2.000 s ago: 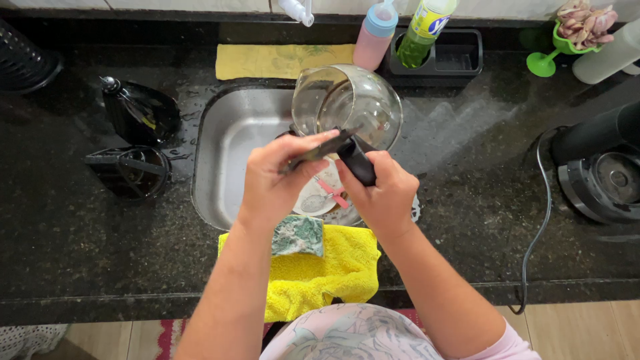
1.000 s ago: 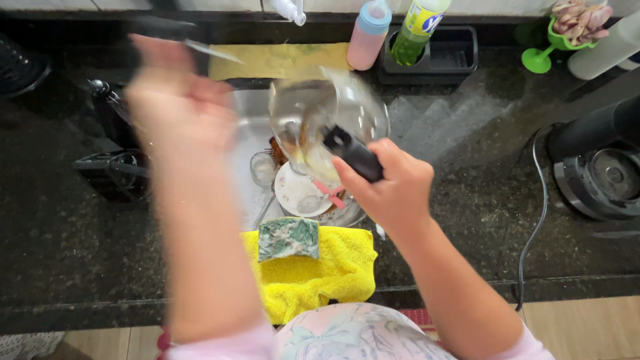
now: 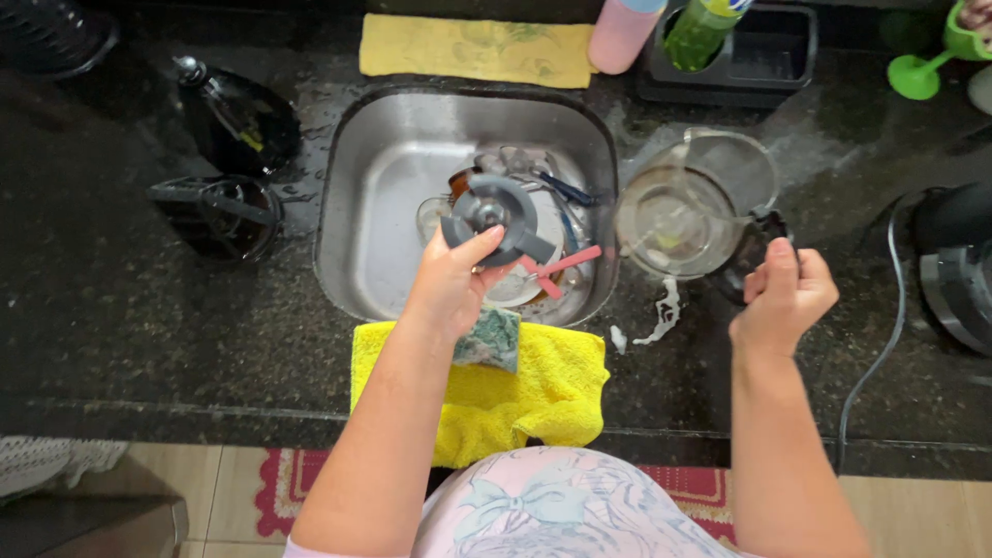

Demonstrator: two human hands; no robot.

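Observation:
Over the stainless steel sink, my left hand grips a round dark grey plastic lid by its edge. My right hand holds the black handle of a glass coffee carafe at the right of the sink, over the counter. Below the lid, the sink holds a white plate, a piece with pink handles, a small glass and several utensils. A green scouring sponge lies on a yellow cloth draped at the sink's front edge.
Dark appliance parts and a black bottle-like container stand left. Behind are a folded yellow cloth, a pink bottle and a black caddy with green detergent. Suds mark the counter. A cord runs at right.
My right hand has moved the carafe from over the sink to the right. My left hand, raised at the upper left one second ago, is now over the sink with the grey lid.

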